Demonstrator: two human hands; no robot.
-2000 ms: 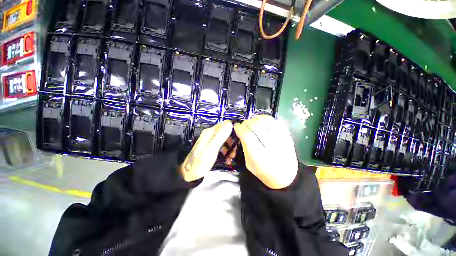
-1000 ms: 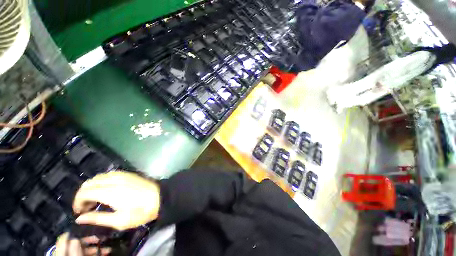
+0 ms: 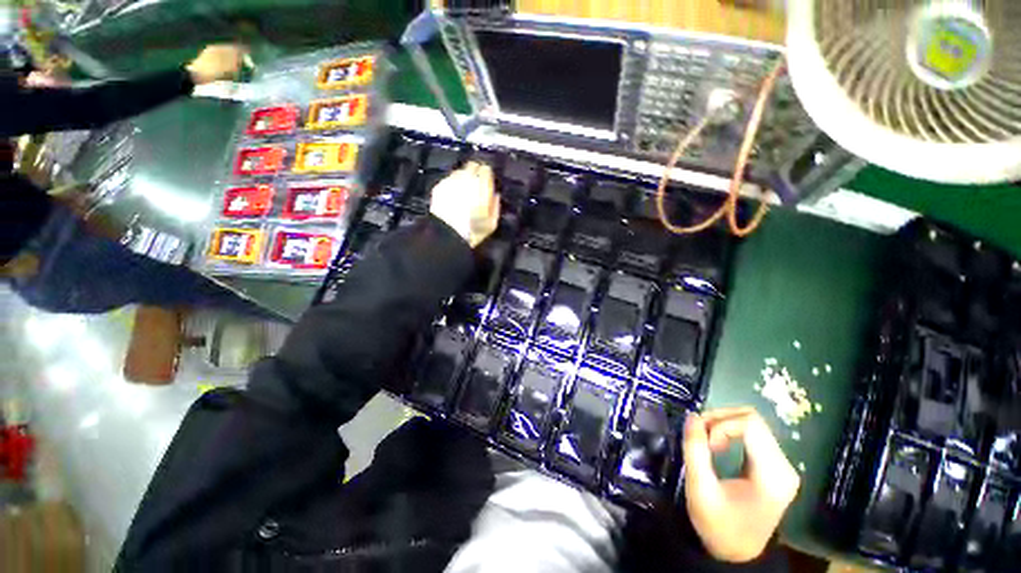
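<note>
The large glossy black blister tray (image 3: 537, 386) lies in front of me, with dark device housings (image 3: 619, 313) in its pockets. My left hand (image 3: 468, 203) is over the tray's back rows, left of centre, fingers bent; what is under them is hidden. My right hand (image 3: 739, 481) is at the tray's front right corner, thumb and index finger curled into a ring. I cannot tell if a tiny piece is between its fingertips. A loose pile of tiny pale pieces (image 3: 784, 394) lies on the green mat beyond my right hand.
A clear tray of red and yellow units (image 3: 289, 179) is at left, near another person's arm (image 3: 106, 103). More black trays (image 3: 896, 448) are at right. Behind stand a test instrument (image 3: 554, 84) with an orange cable (image 3: 728, 213) and a fan (image 3: 884, 90).
The view has swung from the right side back over the main tray. My hands, earlier together around a dark object, are now apart: left over the back rows, right near the pile.
</note>
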